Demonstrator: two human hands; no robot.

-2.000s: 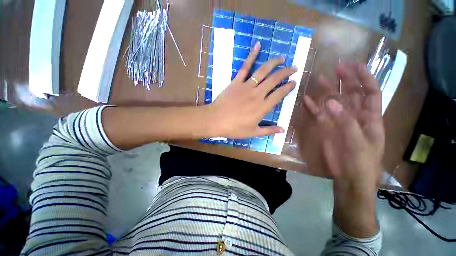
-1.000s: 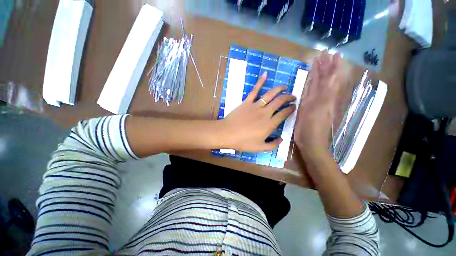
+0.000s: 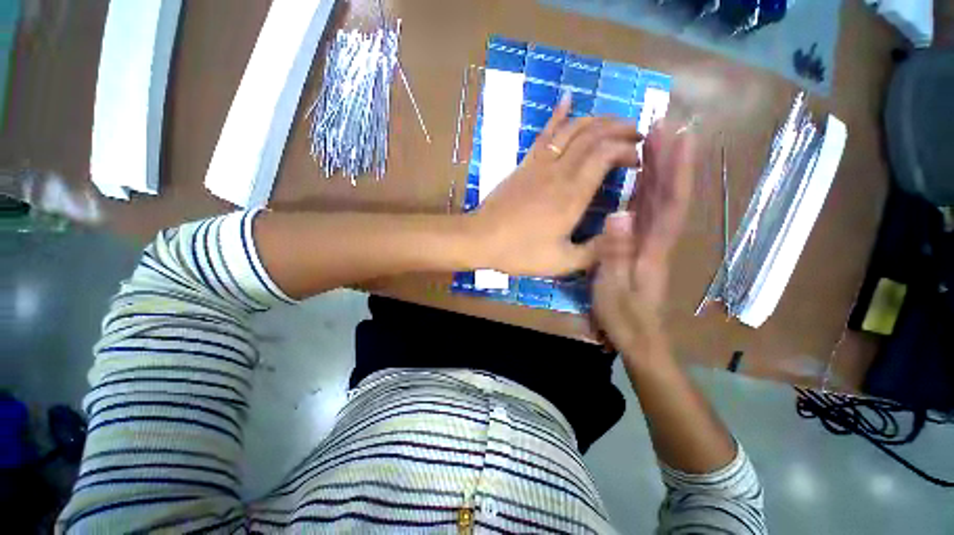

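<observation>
A blue solar cell panel (image 3: 570,75) with pale grid lines lies in front of me. A white strip (image 3: 500,136) lies along its left side and another white strip (image 3: 653,107) along its right side, partly hidden by my hands. My left hand (image 3: 544,193) lies over the panel, palm down, fingers bent toward the right strip; it wears a ring. My right hand (image 3: 640,235) is blurred, at the panel's right edge, close to my left fingertips. I cannot tell whether it holds anything.
Two white strip stacks (image 3: 136,99) (image 3: 270,105) and a loose ribbon wire pile (image 3: 356,105) lie at left. Long ribbons (image 3: 769,209) lie in a white tray (image 3: 800,225) at right. Dark cells (image 3: 737,13) lie on a translucent sheet at the far side. Black cables (image 3: 863,418) hang at right.
My right hand has moved left, from over the table to the panel's right edge beside my left hand. My left fingers are now more bent. The camera view has shifted.
</observation>
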